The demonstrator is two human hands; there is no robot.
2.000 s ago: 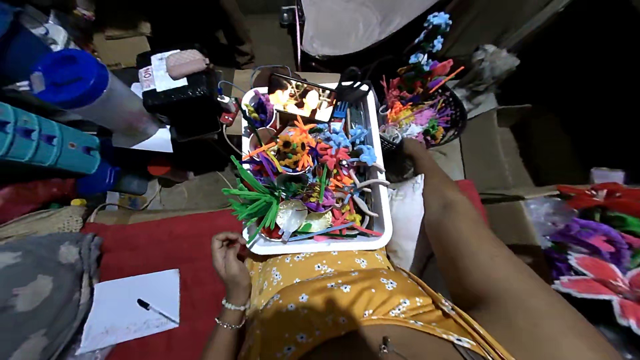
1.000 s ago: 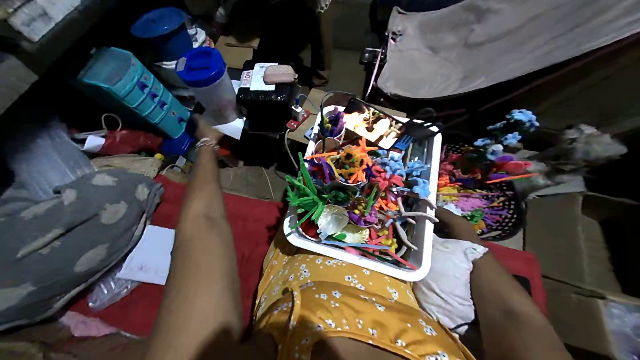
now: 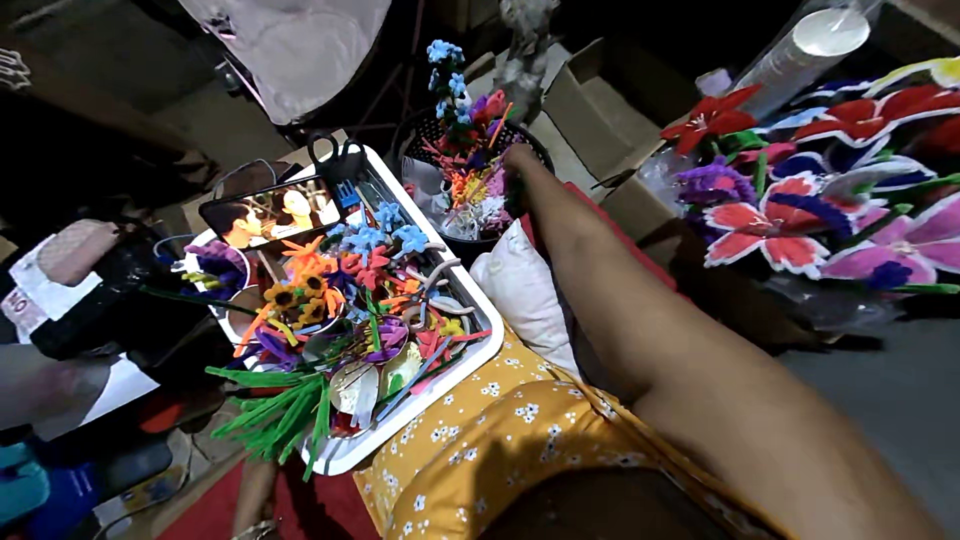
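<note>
A white plastic tray (image 3: 480, 315) lies tilted by my lap, filled with pipe-cleaner flowers, green pipe-cleaner stems (image 3: 277, 409), black-handled scissors (image 3: 334, 146) and a phone (image 3: 274, 214) showing a picture. My right hand (image 3: 519, 159) reaches to the rim of a dark basket (image 3: 541, 142) behind the tray; its fingers are hidden, so I cannot tell if it holds anything. Blue pipe-cleaner flowers (image 3: 456, 84) rise from that basket, among pink, yellow and white ones. Of my left arm only the forearm and a bracelet (image 3: 256, 531) show at the bottom edge; that hand is out of view.
Large red, pink and purple pipe-cleaner flowers (image 3: 772, 217) lie at the right, beside an open cardboard box (image 3: 600, 112). A white pillow (image 3: 521, 292) is wedged between the tray and my right arm. A black wrapped bundle (image 3: 127, 277) sits at the left.
The view has swung to the right. My left arm, stretched toward the clear container with a blue lid one second ago, is now low beside the tray. My right arm still reaches toward the basket.
</note>
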